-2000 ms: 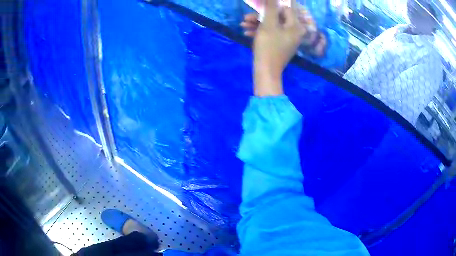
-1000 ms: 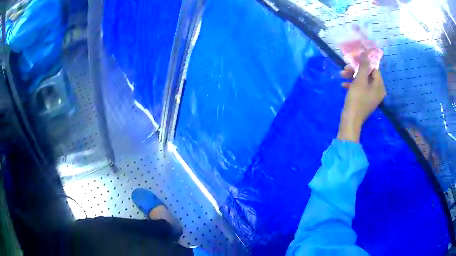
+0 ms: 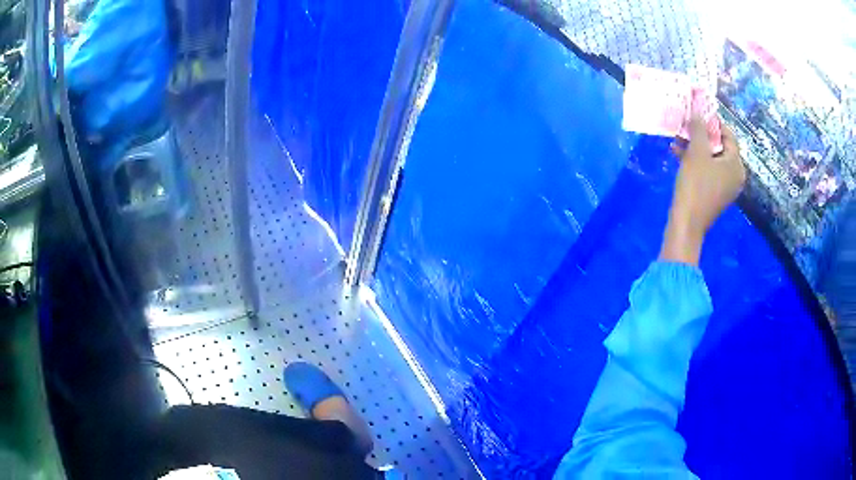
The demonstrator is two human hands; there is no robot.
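Note:
My right hand (image 3: 710,173), bare, is at the upper right with its arm stretched out in a light blue sleeve. Its fingers are closed on pink-red banknotes (image 3: 654,101). One pale pink note sticks out flat to the left, and a redder, folded part stands between the fingertips. The notes are above the dark top edge of the blue sheeting. How many notes there are cannot be told. My left hand is not in view.
Shiny blue sheeting (image 3: 488,178) on a metal frame fills the middle. Mesh (image 3: 648,33) lies beyond its top edge. A blue slipper (image 3: 312,386) is on the perforated floor (image 3: 249,375). Black trousers (image 3: 263,445) cross the lower left. A blue-clothed person (image 3: 117,66) is at the upper left.
My right hand moved right and down from the top edge, where another person's hands were close to it. In the last second the notes have come apart, one now spread out to the left. The view has shifted.

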